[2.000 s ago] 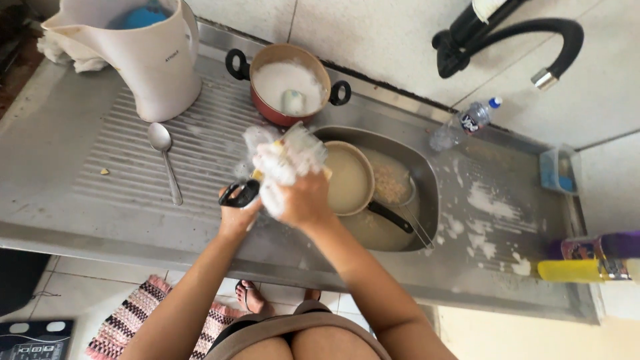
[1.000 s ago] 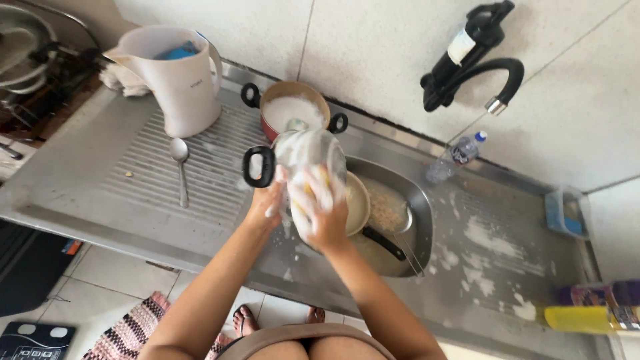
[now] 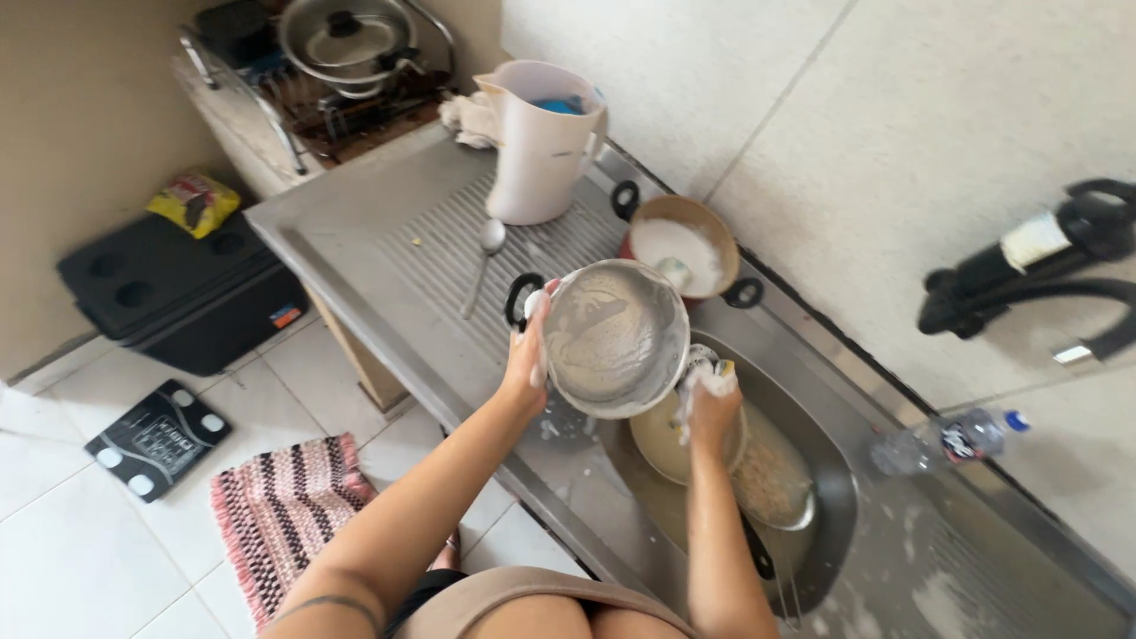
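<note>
A metal pot with a black side handle (image 3: 617, 339) is tilted so that its soapy inside faces me. My left hand (image 3: 531, 351), with suds on it, grips the pot at its left side by the handle. At the pot's right side, my right hand (image 3: 713, 404) holds a foamy sponge (image 3: 717, 373) and a bunched scourer. Below lie a pan of cloudy water (image 3: 661, 439) with a black handle and a strainer (image 3: 772, 484) with food bits, both in the sink (image 3: 839, 524). Behind stands a red pot (image 3: 683, 244) with suds inside.
A white plastic jug (image 3: 537, 160) and a metal spoon (image 3: 484, 266) are on the ribbed drainboard. A black faucet (image 3: 1047, 293) juts from the right wall above a plastic bottle (image 3: 954, 441). A stove (image 3: 355, 106) with a lidded pan stands at the back left.
The pot in my left hand has turned, and its inside now shows. My right hand has moved off it to its right side. The view has swung left.
</note>
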